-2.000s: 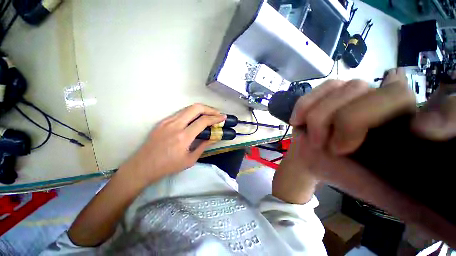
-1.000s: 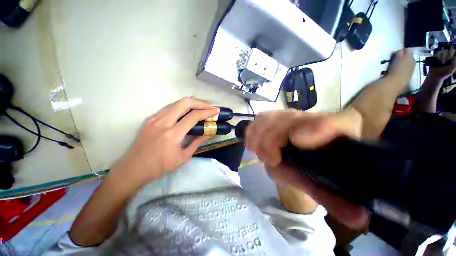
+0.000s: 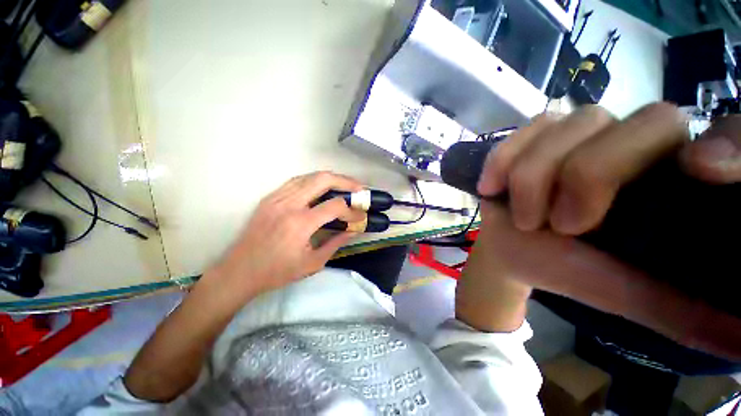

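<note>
My left hand (image 3: 296, 223) holds two black oblong pods side by side on the bench near its front edge. The upper pod (image 3: 378, 200) has a cream label; the lower pod (image 3: 376, 222) has a yellow band. Their thin leads (image 3: 435, 208) run right along the bench. My right hand (image 3: 569, 166), large and close to the camera, is closed around a thick black electric screwdriver (image 3: 465, 166). Its nose points left, in front of the screw pickup (image 3: 422, 150) on the grey screw feeder (image 3: 455, 77). The bit tip is not clearly visible.
Black units with leads (image 3: 28, 244) lie at the left of the bench (image 3: 236, 89), with another unit (image 3: 80, 20) at the top left. More black units (image 3: 589, 79) lie beyond the feeder. Red stool parts (image 3: 57, 341) show below the green bench edge (image 3: 106, 295).
The screwdriver, at the pods' right end one second ago, is back at the feeder's pickup. The left hand still holds both pods. The black units beside the feeder are now hidden.
</note>
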